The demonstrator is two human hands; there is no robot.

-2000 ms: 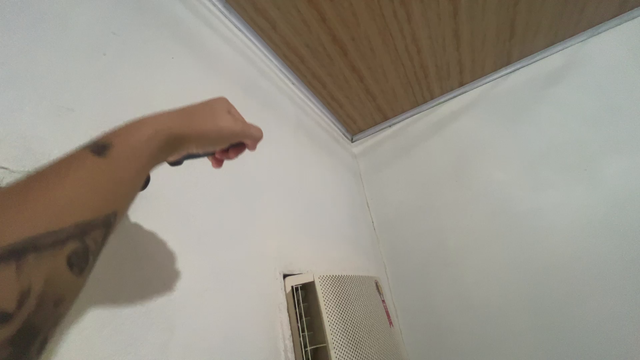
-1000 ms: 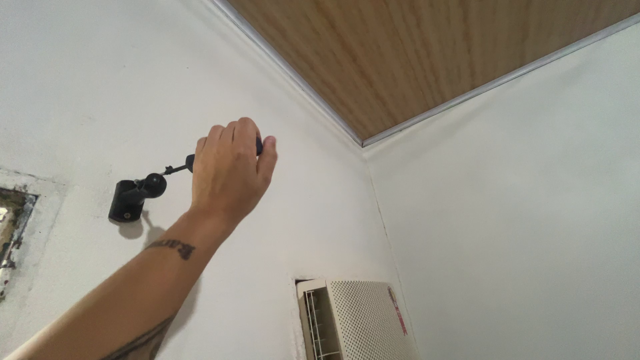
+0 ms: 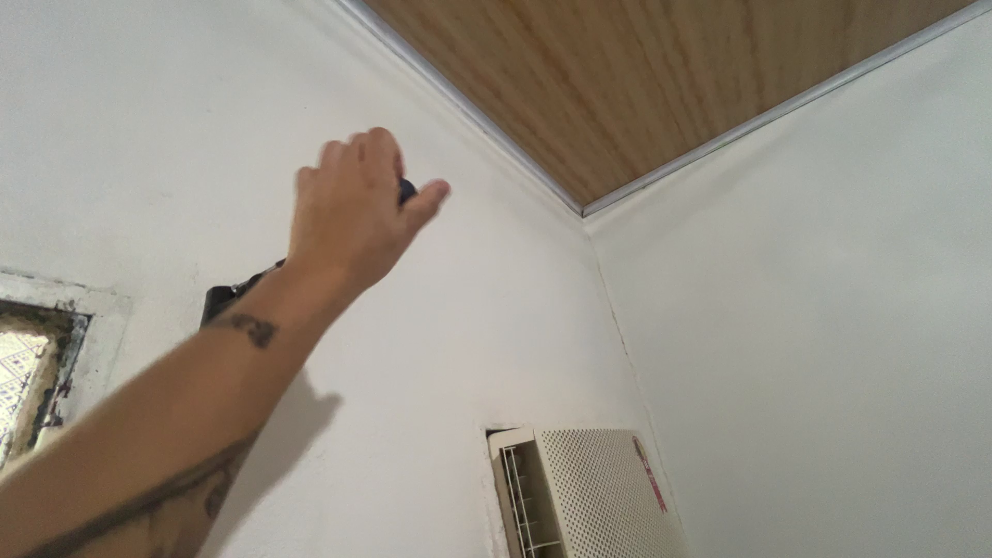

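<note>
My left hand (image 3: pixel 353 205) is raised against the white wall, seen from its back. Its fingers are curled around a dark object (image 3: pixel 407 191), of which only a rounded end shows between the index finger and the thumb. Behind my wrist, a black wall-mounted bracket (image 3: pixel 218 301) is mostly hidden by the forearm. A thin dark part runs from the bracket toward the hand; whether it joins the held object cannot be seen. My right hand is out of view.
A beige perforated appliance cover (image 3: pixel 601 484) with a side grille is set in the wall at lower right. At the left edge is a rough-framed opening (image 3: pixel 74 341). Above, the wood-grain ceiling (image 3: pixel 566 85) meets the walls along a pale trim (image 3: pixel 473 116).
My left forearm now covers most of the black bracket, which showed plainly one second ago. Two seconds ago the hand was turned differently, with its fingers closed around a dark object.
</note>
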